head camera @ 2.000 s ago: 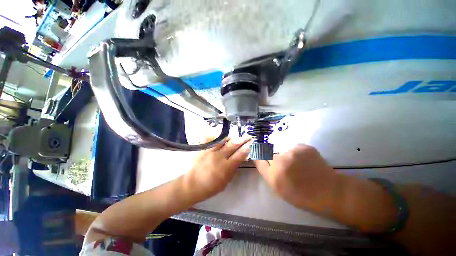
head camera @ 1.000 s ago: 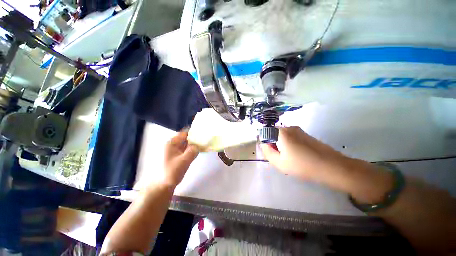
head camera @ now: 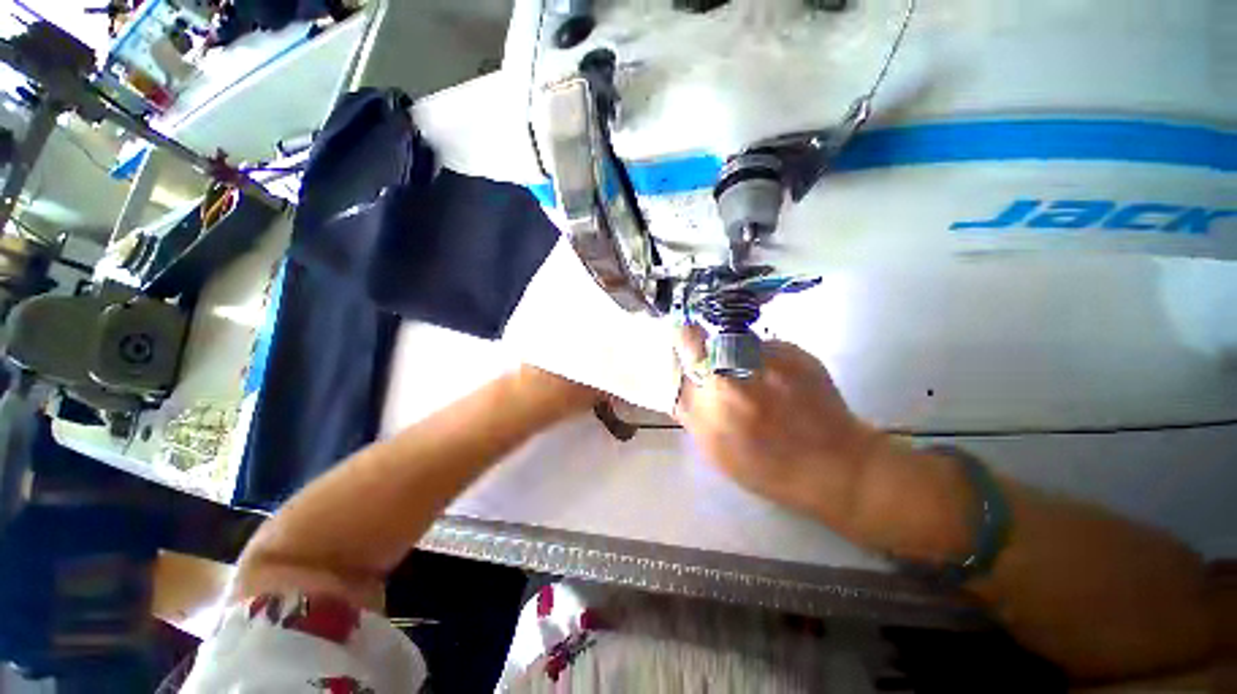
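A cream pocket bag piece (head camera: 597, 325) lies at the needle area, left of the tension dial (head camera: 734, 354), beside the dark navy panel (head camera: 461, 258). My left hand (head camera: 559, 389) reaches to its lower edge; the fingers are hidden under the cloth. My right hand (head camera: 773, 414) is at the cloth's right edge, partly behind the dial, with its fingertips closed on that edge. The presser foot and needle are hidden or too small to make out.
The curved metal guard (head camera: 597, 190) hangs above the cloth. The white machine head (head camera: 1058, 176) fills the upper right. A small dark hook (head camera: 616, 419) lies on the bed. The ribbed front edge (head camera: 651, 567) runs below my arms. Another machine part (head camera: 115, 346) stands at the left.
Over the last second my left hand has moved right and under the cream piece, which now lies flatter and higher. My right hand stays near the dial. The navy cloth is almost unchanged.
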